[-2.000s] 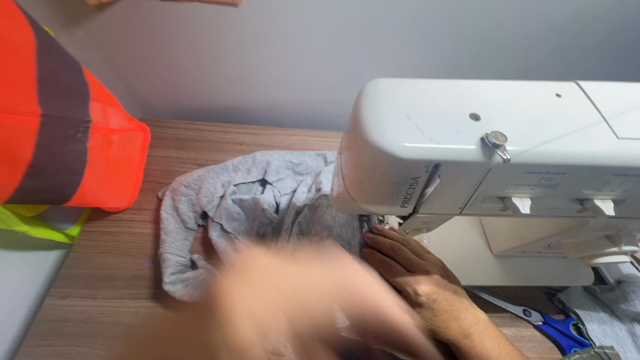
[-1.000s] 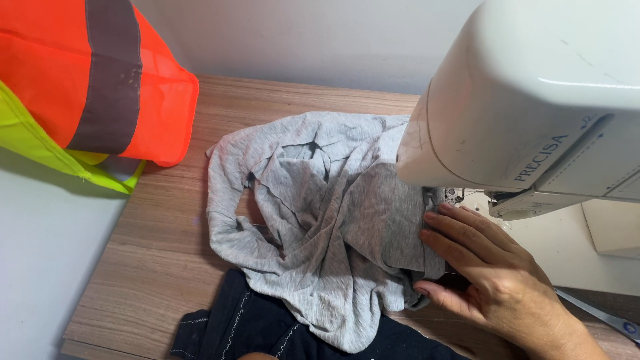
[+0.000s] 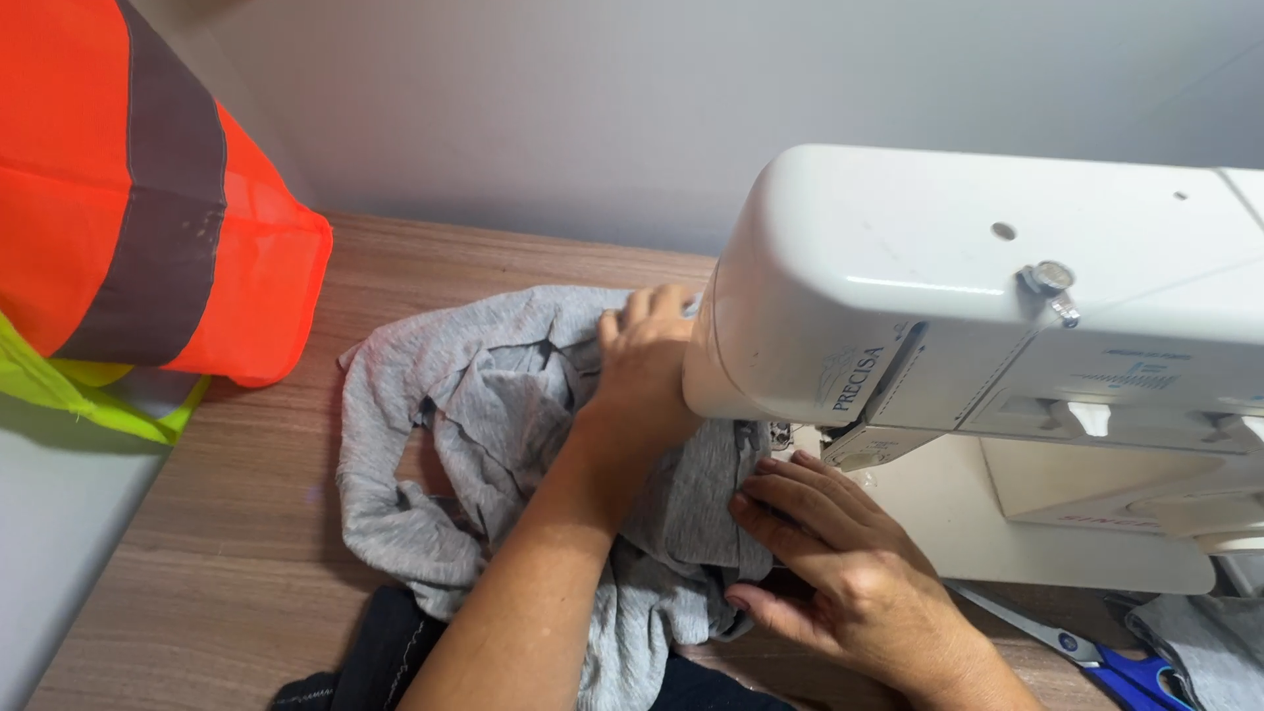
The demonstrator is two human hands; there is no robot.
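A white sewing machine (image 3: 948, 286) stands at the right, with the edge of a heather-grey knit garment (image 3: 513, 395) at its needle area. My left hand (image 3: 647, 355) reaches across the garment and rests on the cloth beside the machine's head, which hides part of the fingertips. My right hand (image 3: 839, 563) lies palm down at the garment's folded edge, just in front of the needle plate, fingers spread slightly and touching the cloth. The needle and presser foot are mostly hidden.
Blue-handled scissors (image 3: 1086, 647) and a grey cloth piece (image 3: 1215, 642) lie at the lower right. Dark fabric with light stitching (image 3: 380, 652) is below the garment. An orange and yellow reflective vest (image 3: 267, 267) hangs over the left part of the wooden table (image 3: 197, 553).
My left hand, out of view one second ago, now rests on the garment by the machine's head. My right hand stays at the cloth's edge. The view has shifted.
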